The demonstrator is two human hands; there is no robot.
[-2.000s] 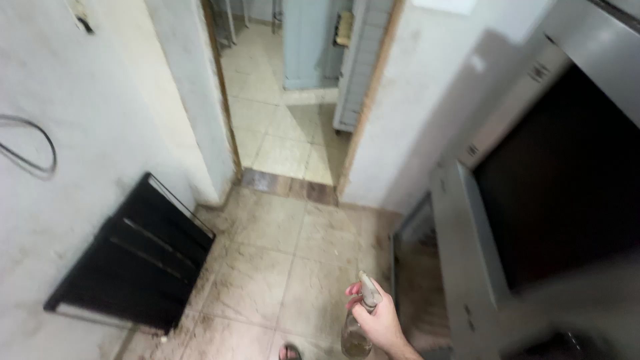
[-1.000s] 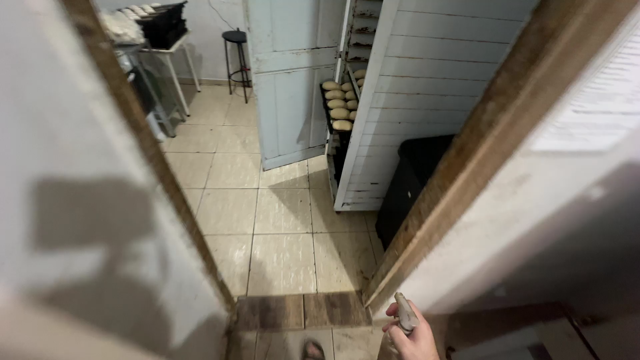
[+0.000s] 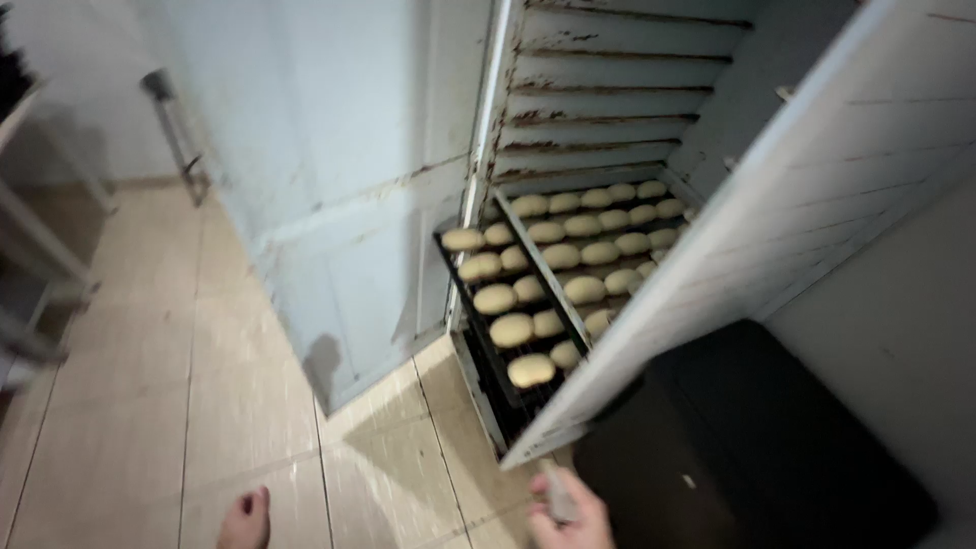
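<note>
My right hand (image 3: 572, 507), at the bottom right of centre, is closed around a small greyish object (image 3: 560, 496) that I cannot name for sure. My left hand (image 3: 245, 521) shows at the bottom left with its fingers curled; nothing can be seen in it. Ahead, a metal cabinet stands with its pale blue door (image 3: 358, 191) swung open. Low in the cabinet lies a black tray (image 3: 488, 339) bearing rows of oval pale dough pieces (image 3: 512, 330). Neither hand touches the cabinet or the tray.
A black bin or box (image 3: 770, 427) stands right of the cabinet, below its side panel (image 3: 762, 252). Rusty shelf rails (image 3: 610, 90) line the inside. On the left are a table's pale legs (image 3: 46, 236) and a dark stool (image 3: 171, 130). Tiled floor (image 3: 252, 427) lies below.
The view has moved through the doorway and up to the cabinet. My left hand has come into view. My right hand still holds the greyish object.
</note>
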